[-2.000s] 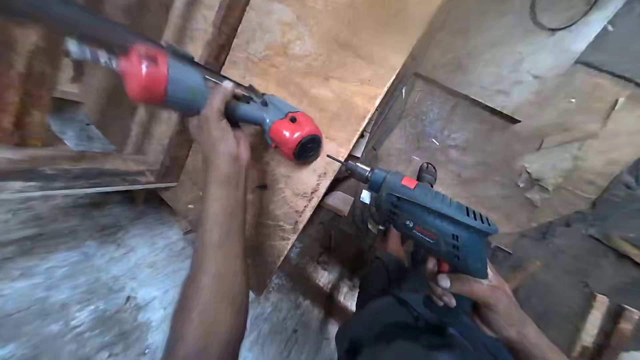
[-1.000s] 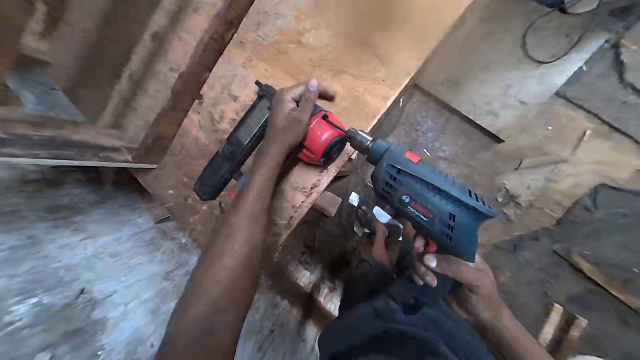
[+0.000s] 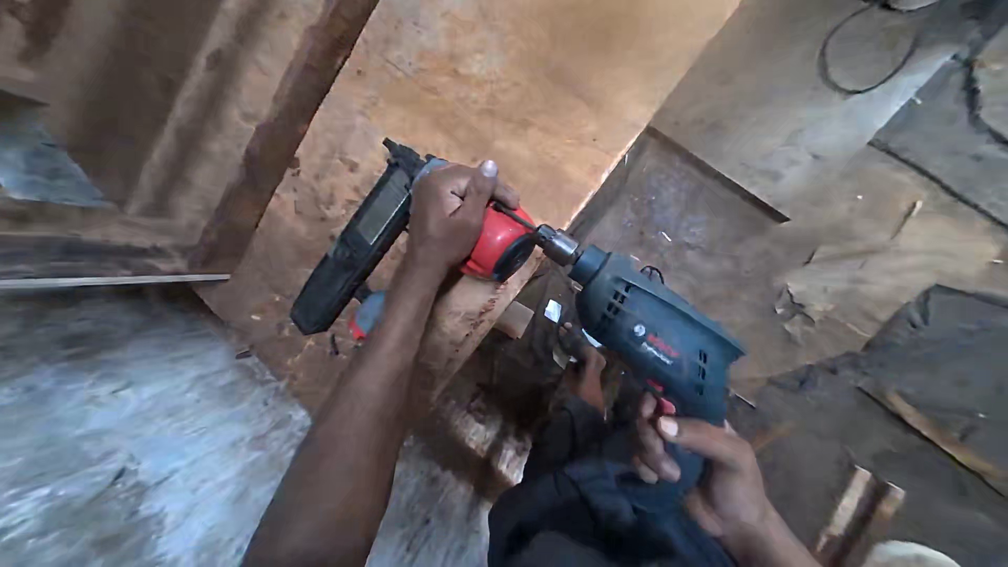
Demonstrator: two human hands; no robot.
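My right hand (image 3: 709, 465) grips the handle of a blue-green Bosch power drill (image 3: 661, 335), which points up and to the left. A thin bit in its metal chuck reaches the round red end of a pneumatic nail gun (image 3: 496, 244); whether the bit touches it or passes in front, I cannot tell. My left hand (image 3: 457, 209) holds the nail gun beside that red end, thumb and a finger near the bit. The gun's long black magazine (image 3: 346, 252) slants down to the left over a wooden board (image 3: 504, 87).
A wooden frame (image 3: 268, 134) rises at the upper left. At the lower left is a worn, whitish surface (image 3: 134, 441). Wood strips (image 3: 858, 512) lie at the lower right, near dark cloth or sheeting (image 3: 929, 362). A cable (image 3: 846, 79) loops at the upper right.
My left hand has brought the nail gun down from a raised position onto or just above the board, its magazine now slanting down-left. The drill's tip has come to the gun's red end.
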